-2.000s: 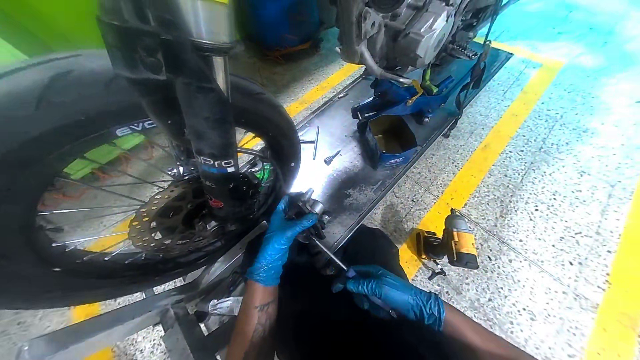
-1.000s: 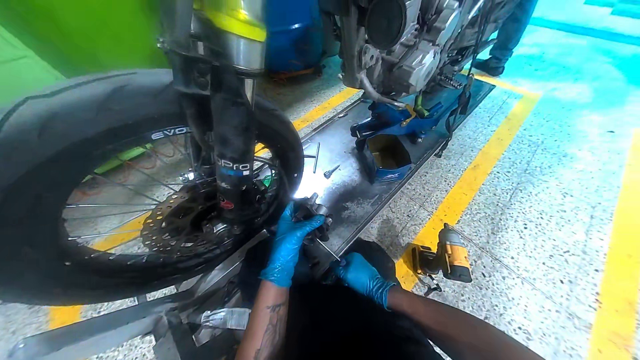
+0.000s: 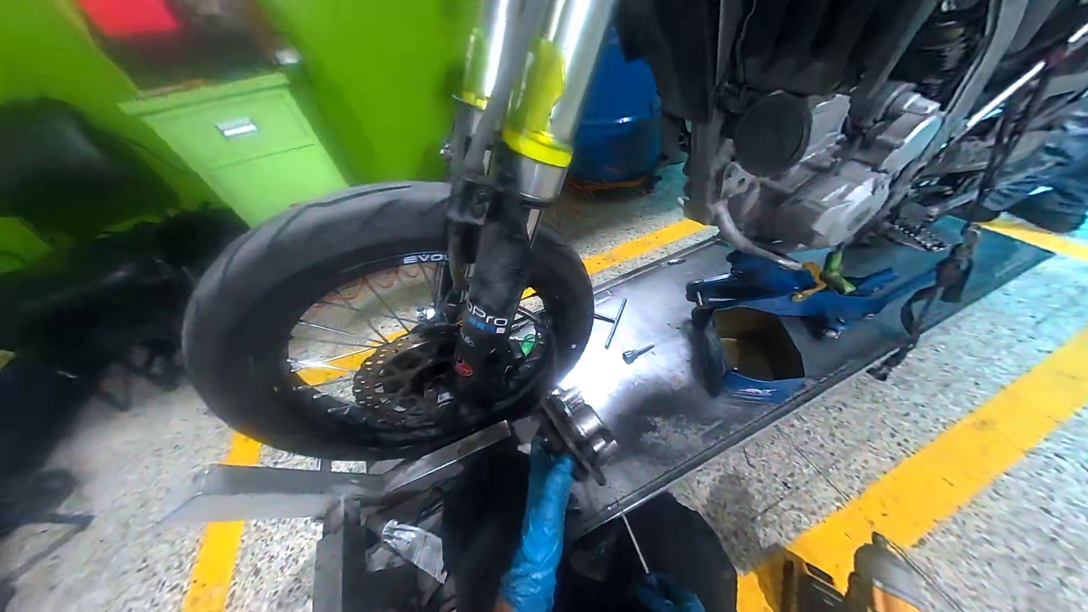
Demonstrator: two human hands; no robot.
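My left hand (image 3: 548,493), in a blue glove, grips a metal brake caliper (image 3: 580,429) just right of the front tyre's lower edge, over the lift platform. My right hand (image 3: 667,592), also gloved in blue, shows only in part at the bottom edge. From it a thin metal shaft (image 3: 635,542), which looks like a screwdriver's, points up toward the caliper without touching it. The motorcycle's front wheel (image 3: 208,340) with its brake disc (image 3: 399,382) stands at the left, below the fork leg (image 3: 497,280). A T-handle wrench (image 3: 616,323) and a small dark tool (image 3: 638,353) lie on the platform.
An open blue box (image 3: 761,387) and a blue stand (image 3: 765,285) are on the platform (image 3: 688,442) under the engine (image 3: 816,187). A blurred yellow-and-black power tool (image 3: 829,582) lies bottom right. A metal frame (image 3: 340,501) sits below the wheel; a green cabinet (image 3: 246,144) stands behind.
My right hand and the shaft have drawn back from the caliper, down toward the bottom edge. My left hand still holds the caliper. The view has tilted up and left.
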